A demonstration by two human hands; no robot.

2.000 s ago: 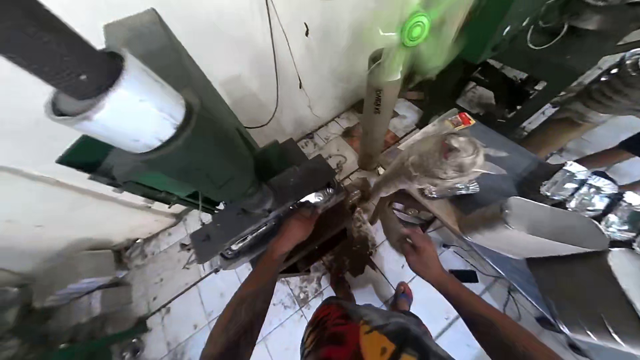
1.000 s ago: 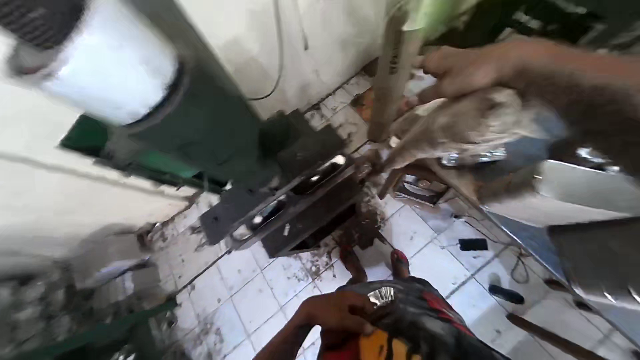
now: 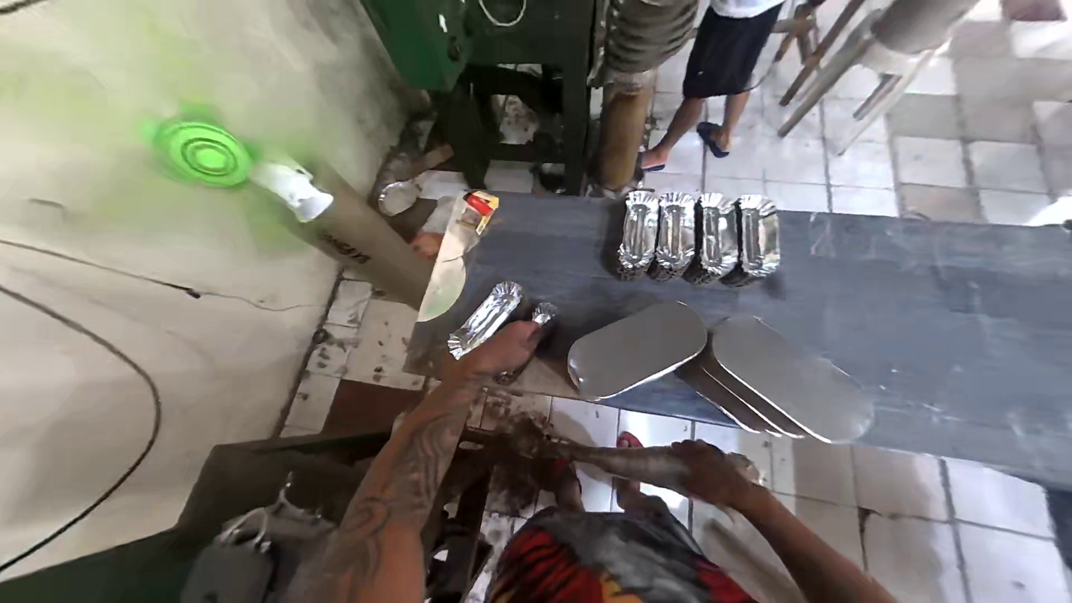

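Observation:
My left hand (image 3: 504, 345) is closed on a small stack of crinkled foil trays (image 3: 544, 314) at the near left end of the dark table. Another shiny foil tray (image 3: 486, 320) lies just left of it. My right hand (image 3: 712, 473) grips the right end of a long, dirty, wrapped bar (image 3: 620, 459) below the table edge. To the right of my left hand lies a flat metal-coloured oval sheet (image 3: 641, 350), and beyond it a fanned pile of similar sheets (image 3: 791, 377). Several stacks of foil trays (image 3: 699, 236) stand in a row at the table's far side.
A green machine (image 3: 276, 477) stands at lower left. Beside the table's left end are a cardboard-coloured tube (image 3: 368, 243) and a blurred green fan-like disc (image 3: 205, 152). A person (image 3: 727, 67) stands beyond the table, near stools (image 3: 888, 50). A dark cable (image 3: 142, 377) hangs along the wall.
The view has swung toward the table. My left hand was at the machine two seconds ago and is now on foil trays at the table. My right hand now holds the wrapped bar.

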